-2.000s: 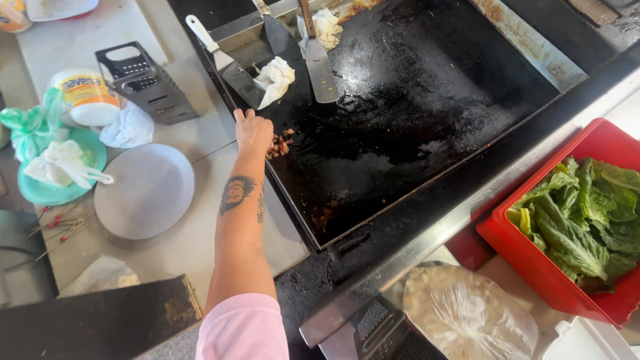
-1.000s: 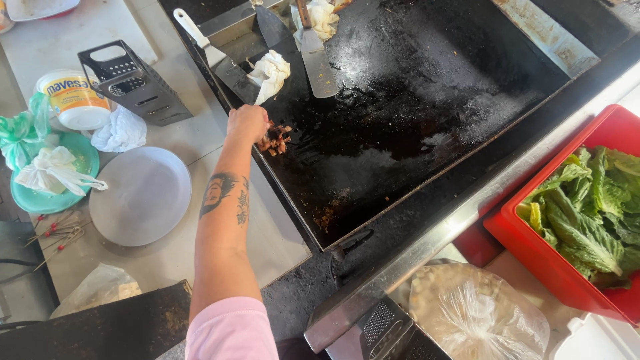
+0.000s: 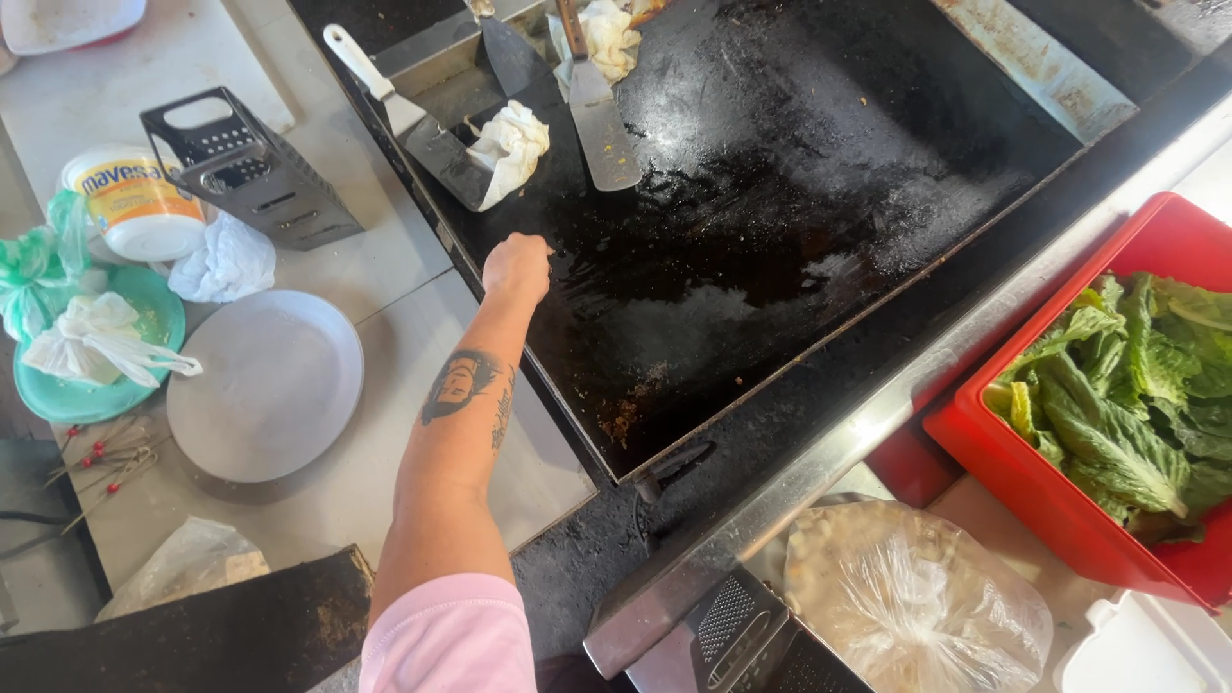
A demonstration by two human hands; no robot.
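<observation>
My left hand [image 3: 518, 268] is closed at the left edge of the black griddle [image 3: 731, 318], just below the white-handled spatula [image 3: 438, 152]. Its fingers are curled under, so what it holds or covers is hidden. A crumpled white cloth or paper [image 3: 513, 152] lies on that spatula's blade. To the right rests a metal spatula with a brown handle [image 3: 599, 125], beside another crumpled white piece [image 3: 608, 40]. A darker blade [image 3: 512, 53] lies between the two spatulas. Brown crumbs [image 3: 626, 414] are on the griddle's near corner. My right hand is not in view.
A grey plate [image 3: 265, 385], a box grater [image 3: 255, 178], a Mavesa tub [image 3: 135, 202] and a teal plate with tied bags [image 3: 101, 395] stand on the left counter. At the right are a red bin of leafy greens [image 3: 1068, 481], a plastic-bagged item [image 3: 914, 587] and another grater [image 3: 736, 626].
The brown food pieces beside my left hand in the earlier frames no longer show. My left hand has shifted right, over the place where they lay.
</observation>
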